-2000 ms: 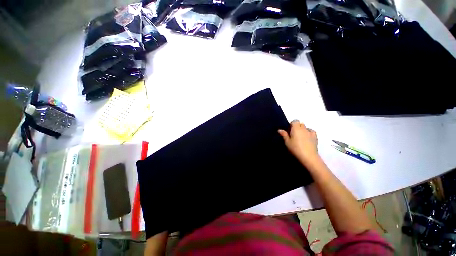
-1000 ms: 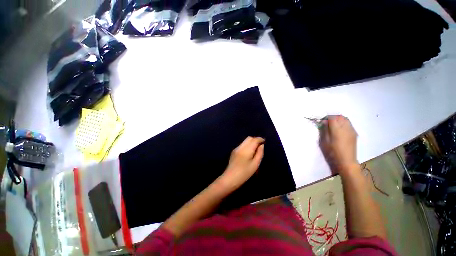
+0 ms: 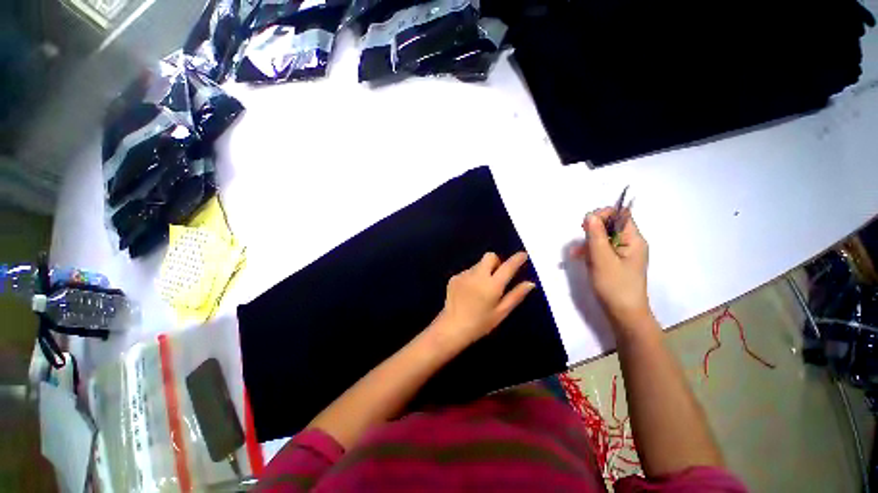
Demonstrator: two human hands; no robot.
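A black garment (image 3: 385,279), folded to a rectangle, lies flat on the white table in front of me. My left hand (image 3: 481,297) rests on its right part with thumb and fingers apart near the right edge; whether it pinches any cloth cannot be told. My right hand (image 3: 616,260) is just right of the garment, above the table, closed around the thread snips (image 3: 619,220). The blades point up and away from me. The handle is mostly hidden in the fingers.
Bagged garments (image 3: 159,159) lie along the table's back and left. A stack of unbagged black garments (image 3: 684,82) is at back right. Yellow sticker sheets (image 3: 200,265), clear polybags (image 3: 140,414), a phone (image 3: 214,409) and a bottle (image 3: 91,308) are at left. Red threads lie on the floor.
My right hand has picked up the snips from the table and brought them left, blades now upright. My left hand has come onto the garment, its fingers now spread. The garment lies flat.
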